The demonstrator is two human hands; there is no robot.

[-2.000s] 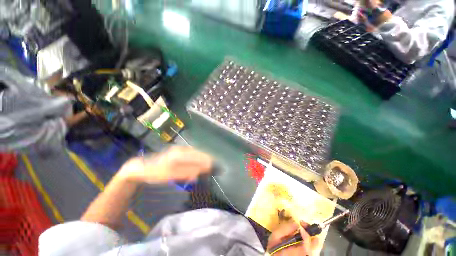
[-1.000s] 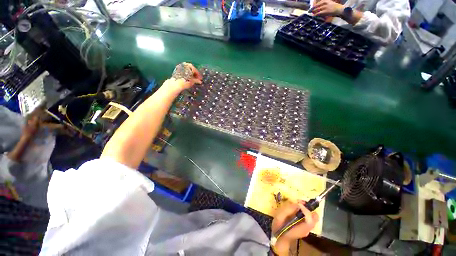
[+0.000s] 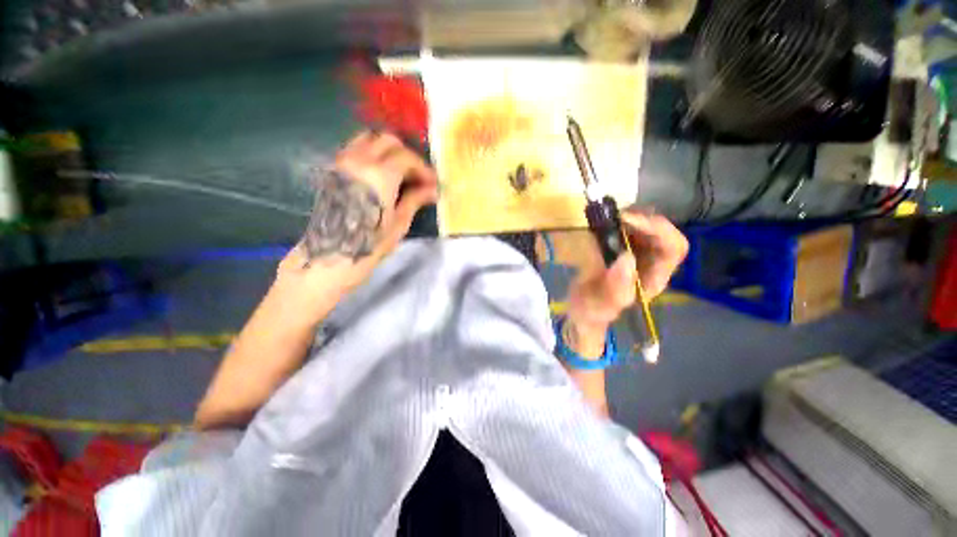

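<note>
My right hand (image 3: 630, 267) holds a soldering iron (image 3: 585, 163), its metal tip pointing up over the pale yellow work board (image 3: 614, 100). My left hand (image 3: 362, 205), tattooed on its back, is at the board's left edge with fingers curled together. It is blurred, and I cannot tell if something is between the fingertips. A thin silvery solder wire (image 3: 189, 187) runs from the left toward this hand. A small dark part (image 3: 522, 178) lies on the board. A blurred red pile (image 3: 397, 103) lies at its upper left.
A black fan (image 3: 771, 63) with a round grille stands at the upper right, dark cables below it. A tan tub (image 3: 635, 23) is cut off at the top edge. A blue crate (image 3: 735, 275) is below the bench edge, right of my right hand.
My left hand has come back from the far corner of the component tray to the board's left edge. The view has tilted down; the iron now points over the board instead of toward the fan.
</note>
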